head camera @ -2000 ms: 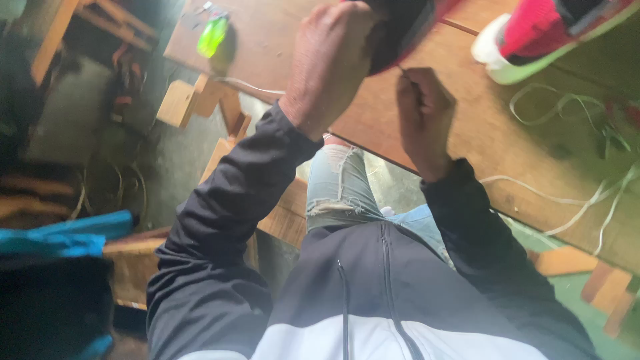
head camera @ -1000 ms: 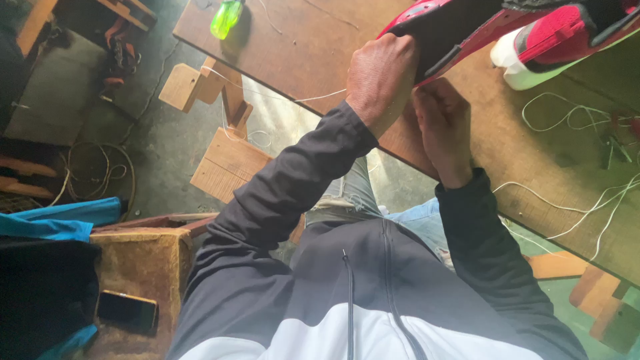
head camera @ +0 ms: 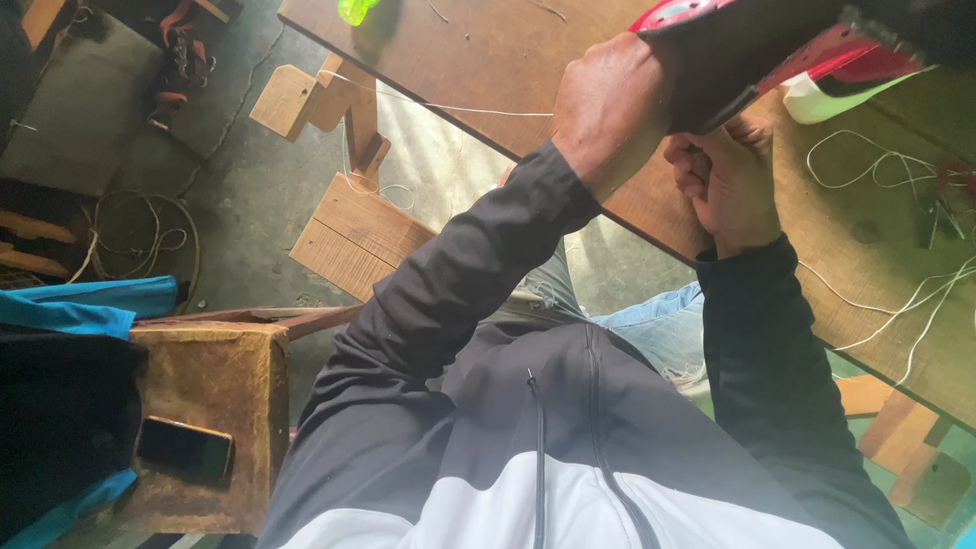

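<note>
My left hand (head camera: 614, 110) is closed around the edge of a red and black shoe upper (head camera: 740, 65) at the top right, its fingers hidden behind the piece. Just below the upper's dark edge is my right hand (head camera: 724, 171), with its fingers curled in; whether it pinches something thin cannot be told. A white cord (head camera: 457, 108) runs over the table edge toward my left hand. Behind the upper, a red shoe with a pale sole (head camera: 823, 99) rests on the wooden table (head camera: 488, 61), partly covered.
Loose white cord (head camera: 900, 309) lies in loops on the table's right side, near a small dark tool (head camera: 932, 221). A bright green object (head camera: 354, 9) is at the top edge. On the left, a phone (head camera: 185, 450) lies on a worn stool (head camera: 213, 366) beside dark and blue cloth.
The view has shifted. Both hands have come down from the top edge since the oldest frame, and more of the shoe upper shows. My left hand still grips it.
</note>
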